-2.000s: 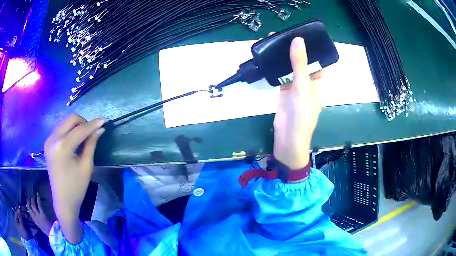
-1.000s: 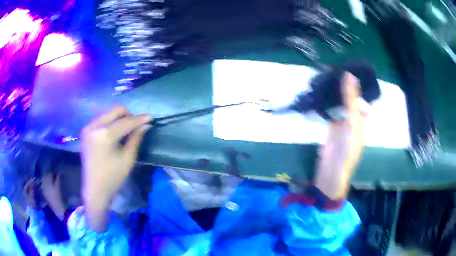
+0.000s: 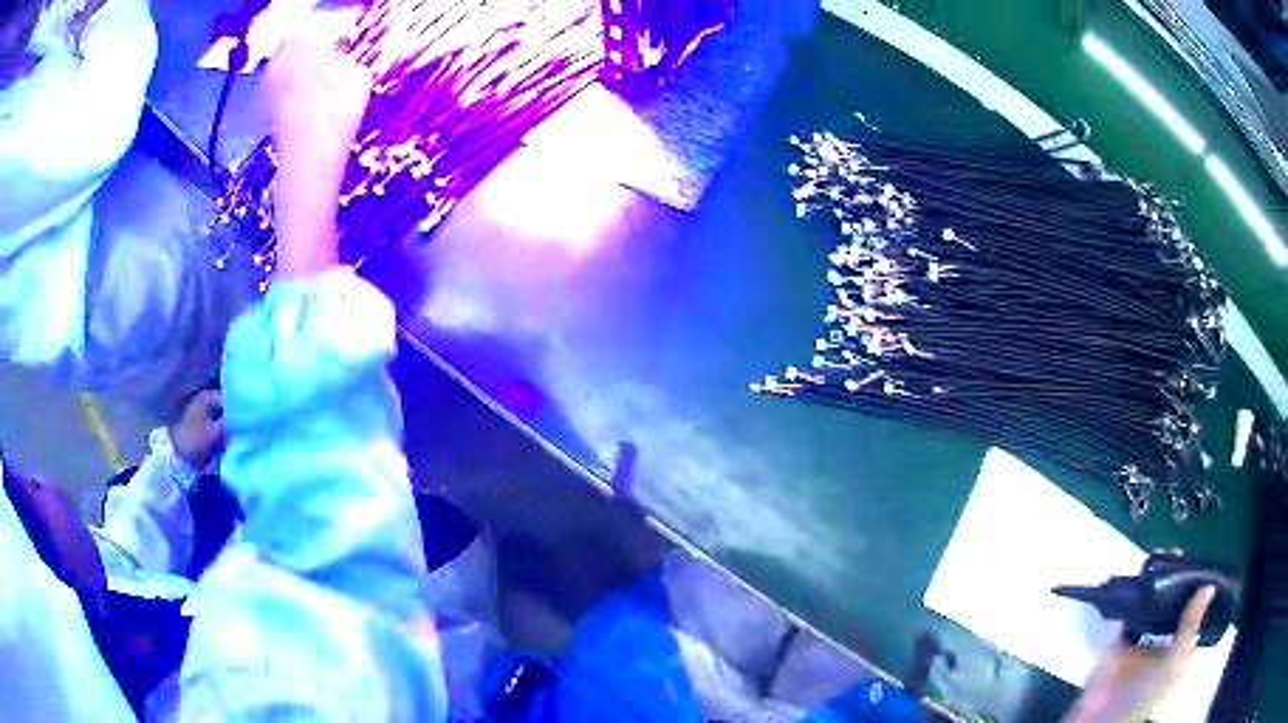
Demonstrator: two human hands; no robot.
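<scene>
My left hand (image 3: 314, 99) reaches to the upper left, washed out by violet light, over black cables (image 3: 487, 85) with shiny ends. Its fingers are too bright to tell whether they hold anything. My right hand (image 3: 1141, 681), partly cut off at the bottom right, grips the black glue bottle (image 3: 1194, 600). The bottle's thin nozzle (image 3: 1085, 590) points left above the white sheet (image 3: 996, 551). No cable shows at the nozzle tip.
A wide pile of black cables (image 3: 1017, 290) with silvery ends lies on the green bench behind the sheet. Other people's light sleeves (image 3: 64, 212) show at the left. The bench edge (image 3: 565, 459) runs diagonally below.
The view has swung left. My left hand has moved away from the sheet with its arm stretched out to the lit cables. My right hand still holds the bottle over the sheet.
</scene>
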